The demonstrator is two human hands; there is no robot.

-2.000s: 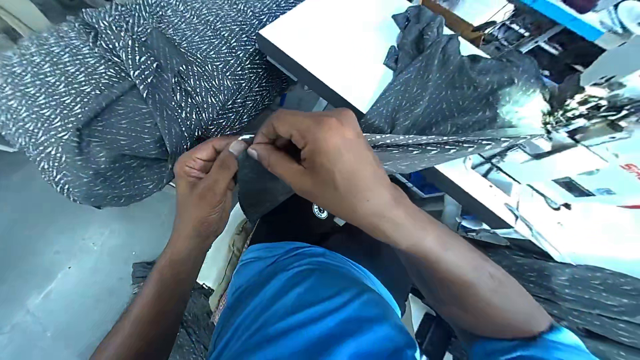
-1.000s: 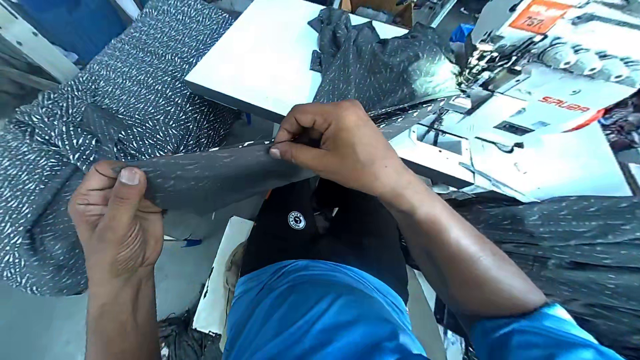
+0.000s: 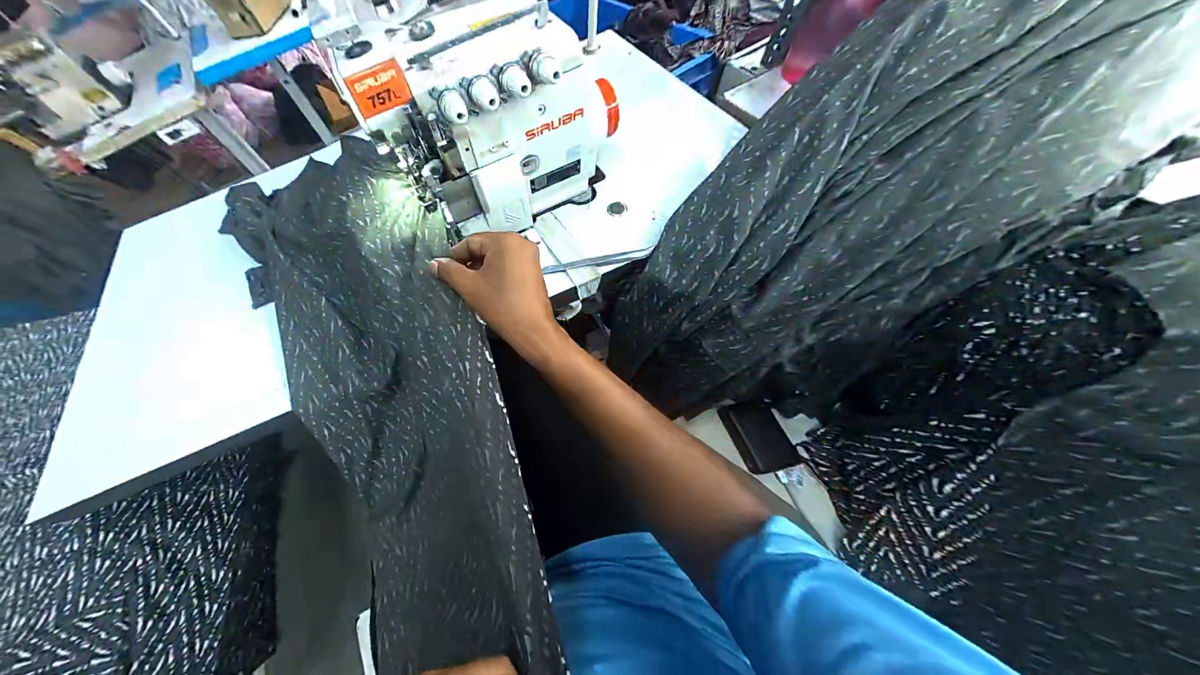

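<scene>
Dark fabric with small white flecks runs from the needle area of a white Siruba overlock sewing machine over the table edge down toward my body. My right hand pinches the fabric's right edge between thumb and fingers, just in front of the presser foot area. Of my left hand only a small part shows at the bottom edge, against the lower end of the same fabric; its fingers are hidden. The machine's lamp lights the cloth beside the needle.
The white machine table extends to the left. Patterned black-and-white cloth lies below it. More flecked dark fabric is heaped on the right, near a dark flat object. Blue bins and another workstation stand behind.
The view has swung right toward the machine. My right hand is now at the fabric's edge close to the needle area; my left hand, earlier holding the strip out to the left, is mostly out of view.
</scene>
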